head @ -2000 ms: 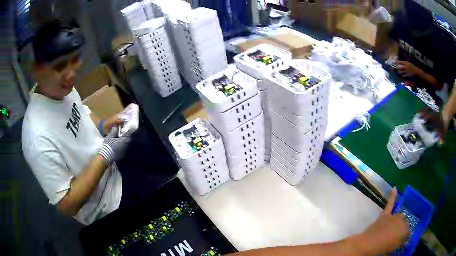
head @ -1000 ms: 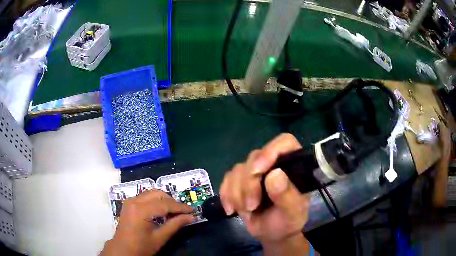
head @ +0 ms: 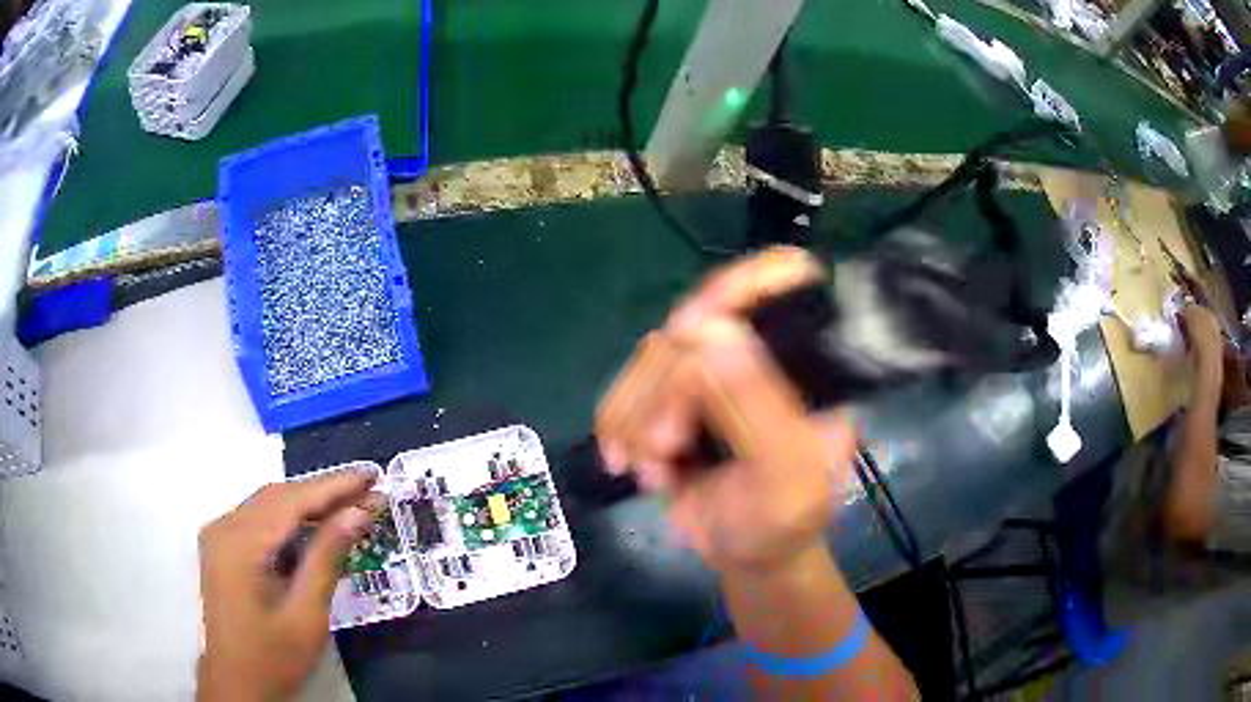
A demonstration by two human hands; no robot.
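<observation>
My right hand (head: pixel 727 425) grips the black electric screwdriver (head: pixel 823 329), which is blurred. Its dark front end is just right of the right housing half (head: pixel 552 542). This white open shell holds a green circuit board (head: pixel 515 513) with a yellow component. A second housing half (head: pixel 391 603) touches it on the left, partly hidden by my left hand (head: pixel 295 549). My left thumb and forefinger are apart over it; no screw shows between them. The blue bin (head: pixel 244 309) full of small silver screws (head: pixel 329 295) lies behind the housings.
Stacked white housings (head: pixel 206 96) sit on the green line at the back left. A metal post (head: pixel 707 96) stands behind, with a black cylinder (head: pixel 782 192) beside it. Black cord loops at the right. A white lead (head: pixel 1063 398) and another person's arm (head: pixel 1200 425) are at right.
My left hand has moved left from the right housing's board to the left housing. The screwdriver has moved off the right housing, uncovering its board. The view has shifted slightly.
</observation>
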